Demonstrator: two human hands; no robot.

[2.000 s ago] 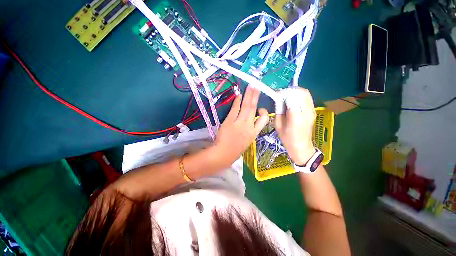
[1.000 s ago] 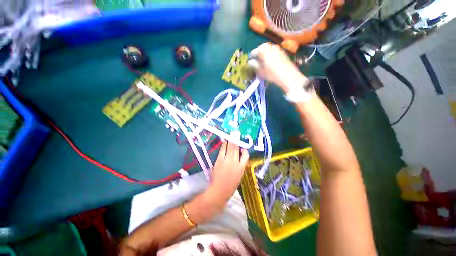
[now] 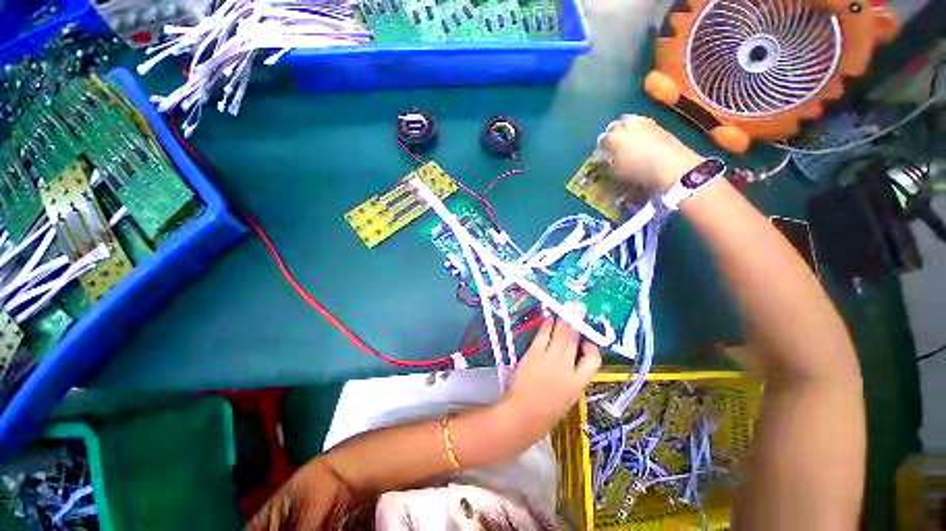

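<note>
The yellow-tan control board (image 3: 591, 188) lies at the right of the setup, partly hidden by my right hand (image 3: 645, 158), whose fingers are closed on its upright parts. My left hand (image 3: 558, 363) has its fingertips at the near edge of the green adapter board (image 3: 607, 289), among ribbon cables; whether it grips anything is hidden. White ribbon cables (image 3: 464, 241) cross the longer green main board (image 3: 453, 232). The slider board (image 3: 365, 222) lies left of it. A loose cable end hangs over the yellow basket.
The yellow basket (image 3: 754, 415) holds boards and cables at the near edge. Blue bins stand left (image 3: 213, 233) and at the back (image 3: 446, 67). Two speakers (image 3: 416, 129) lie behind the boards. An orange fan (image 3: 674, 64) stands back right. Red leads (image 3: 311, 302) run left.
My right hand has moved from the cables near my left hand to the control board and stays there. My left hand stays by the adapter board. The view has shifted, showing more bins.
</note>
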